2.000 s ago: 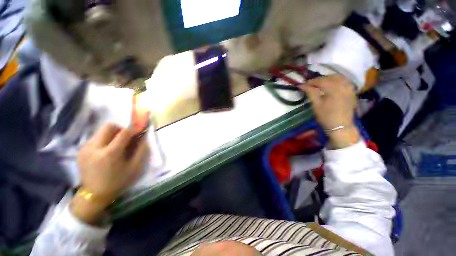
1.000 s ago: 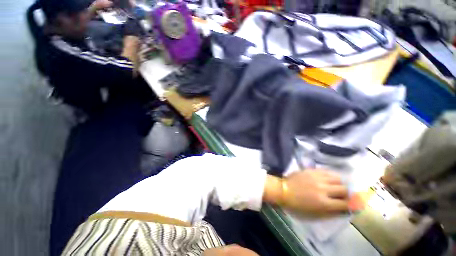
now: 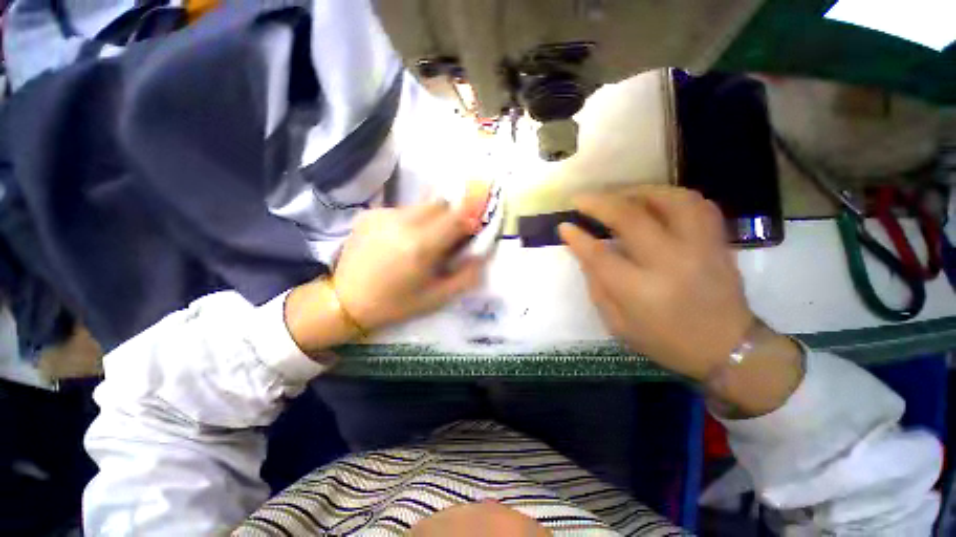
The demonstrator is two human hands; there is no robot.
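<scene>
My left hand (image 3: 404, 257) holds the edge of the grey-and-navy garment piece (image 3: 199, 136) near the needle area, with a small red strip (image 3: 480, 210) at its fingertips. My right hand (image 3: 666, 267) is right of it, with its fingers on a small dark flat piece (image 3: 540, 230) at the front edge of the machine bed. The sewing machine head (image 3: 566, 47) is above both hands. Glare at the needle hides the fine detail there.
A black mobile phone (image 3: 726, 157) lies right of the needle area. Scissors with red and dark green handles (image 3: 886, 262) lie farther right. The green table edge (image 3: 493, 362) runs in front of me. A blue bin edge (image 3: 688, 451) is below the table at right.
The view has swung back from the left to the machine. My right hand, beside the scissors two seconds ago, is now near the needle area on a dark piece. My left hand still holds the garment.
</scene>
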